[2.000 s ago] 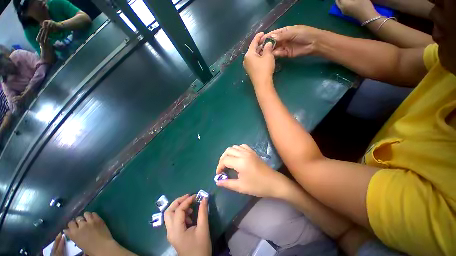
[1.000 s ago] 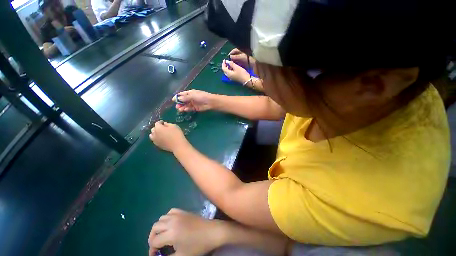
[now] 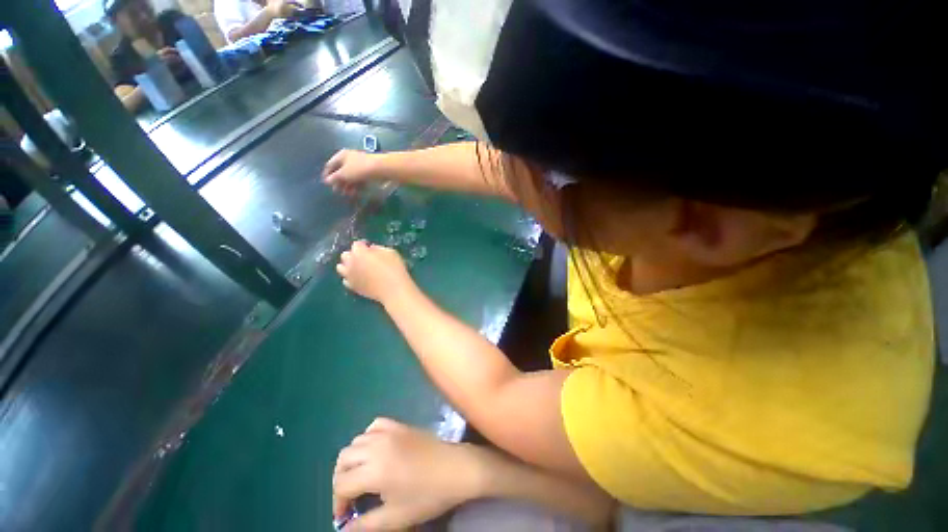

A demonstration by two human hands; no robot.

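Observation:
My right hand [image 3: 403,470] is at the bottom centre, low over the green bench top. Its fingers are bent around a small dark-and-silver unit [image 3: 360,509], perhaps a watch head, held at the fingertips. The fingers partly hide the unit and the bottom edge of the picture is close below it. My left hand is out of the picture. A tiny white scrap [image 3: 279,430] lies alone on the green top, left of my right hand.
A worker in a yellow shirt [image 3: 728,384] and dark cap is close on the right, with both hands near clear frames [image 3: 400,237]. The belt [image 3: 62,436] carries small units [image 3: 281,221]. A green post [image 3: 156,156] stands at its edge. People sit beyond.
The view has swung to the right, and my left hand has gone out of the picture. My right hand still holds a small unit. The neighbour's far hand has reached over the belt.

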